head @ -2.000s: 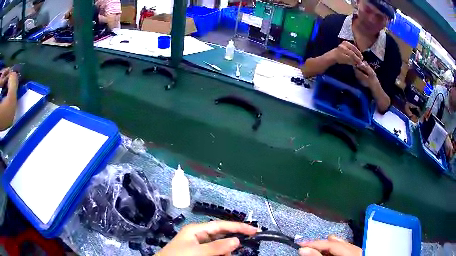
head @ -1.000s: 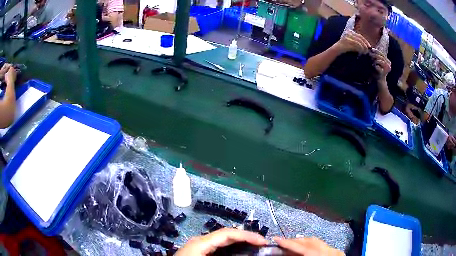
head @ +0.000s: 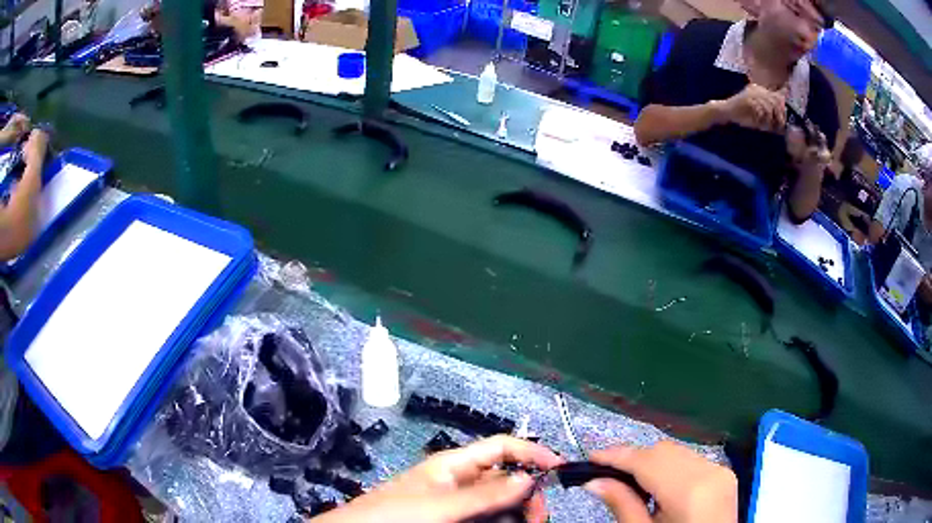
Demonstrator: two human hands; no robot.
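Both my hands are at the bottom edge, over the grey bench mat [head: 429,360]. My left hand [head: 460,485] pinches the end of a black headband [head: 593,471]. My right hand [head: 680,482] grips the band beside it, fingertips close to the left ones. The rest of the band is hidden by the hands or cut off. Small black end caps [head: 460,412] lie in a row behind my left hand, and more lie loose left of it. A clear plastic bag of black parts [head: 286,393] lies to the left, beside an upright white dropper bottle [head: 380,366].
Stacked blue trays with white liners [head: 128,327] stand at left, and a smaller tray [head: 812,480] at right. Several headbands lie spaced along the green belt [head: 409,255]. A person sits opposite at a blue bin [head: 715,194]. Green posts rise at upper left.
My hands have risen further into view, and the band end now shows between them. The bands on the belt have shifted right. The person opposite has lowered their right-side hand.
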